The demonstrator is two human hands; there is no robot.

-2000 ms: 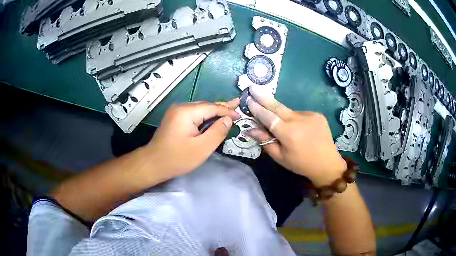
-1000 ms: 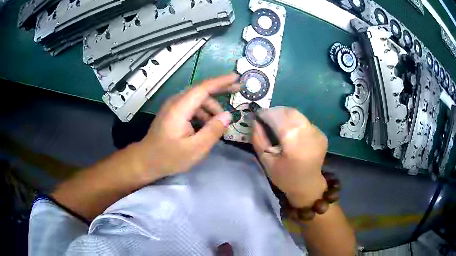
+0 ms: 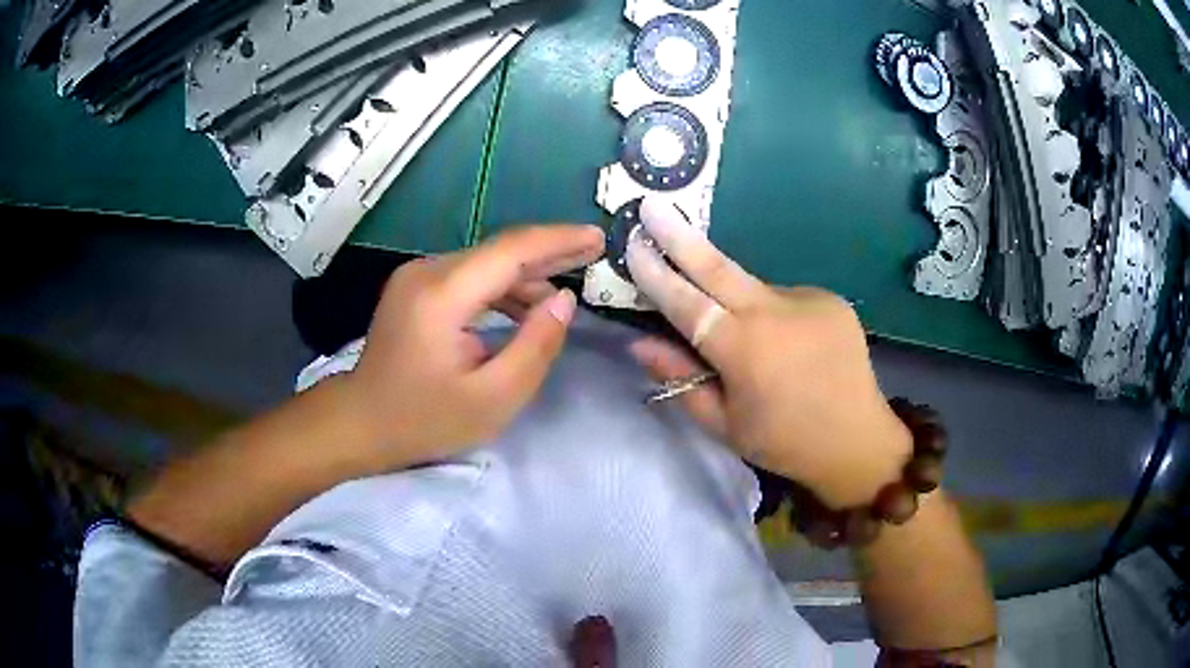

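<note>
A metal fixture plate [image 3: 613, 290] lies lengthwise in front of me on the green bench, its near end close to the bench edge. Black round parts with pale centres [image 3: 663, 146] sit in its seats; the farthest is cut by the top edge. My right hand [image 3: 770, 372] has its covered fingertips on the nearest round part [image 3: 623, 243], partly hiding it. Thin silver tweezers [image 3: 683, 388] are held by its thumb, pointing left. My left hand [image 3: 450, 346] is open, its index fingertip beside the near seat, thumb lower and apart.
Fanned stacks of grey fixtures [image 3: 379, 124] lie at the upper left. At the right are a small pile of round parts [image 3: 924, 81], a plate with empty seats [image 3: 962, 215] and stacked fixtures [image 3: 1031, 170]. Loaded fixtures line the upper right. The bench edge runs just beyond my hands.
The nearest seat, bare before, now has a black round part under my right fingertips. The right hand has changed from a tweezer grip to pressing fingers. The bench view has shifted upward.
</note>
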